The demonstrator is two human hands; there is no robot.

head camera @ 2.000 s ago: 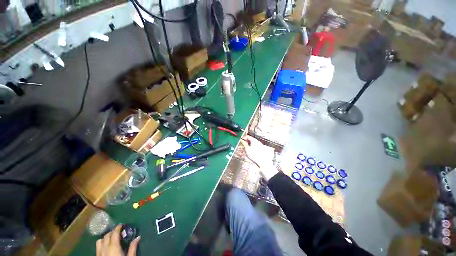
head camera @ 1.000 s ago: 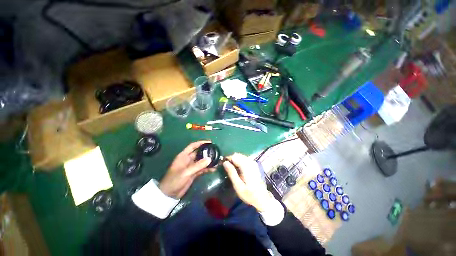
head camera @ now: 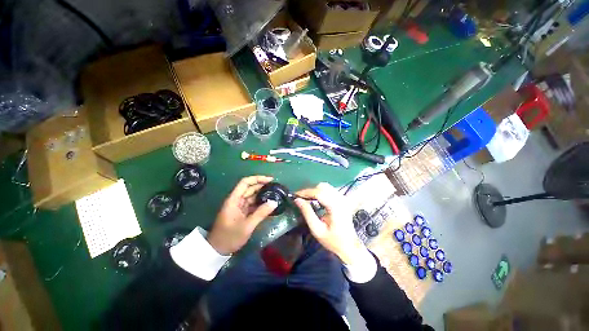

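My left hand (head camera: 237, 216) is shut on a black round unit (head camera: 272, 197) and holds it above the front edge of the green bench. My right hand (head camera: 326, 216) is at the unit's right side, with thumb and forefinger pinched on a small thin dark item (head camera: 299, 198) whose tip meets or nearly meets the unit's rim. The item is too small to name. Several more black round units, one of them here (head camera: 163, 206), lie on the bench to the left.
A tub of silver grains (head camera: 192, 148), clear cups (head camera: 232, 128), a red-orange screwdriver (head camera: 261, 157) and a hammer (head camera: 336, 145) lie beyond my hands. Open cartons (head camera: 137, 140) stand behind. A label sheet (head camera: 108, 218) lies left. Blue-rimmed units (head camera: 420, 247) sit on a low tray at the right.
Two seconds ago my right hand was out by the bench edge at the right; it is now at the unit. Since one second ago both hands have barely moved. The camera view has turned.
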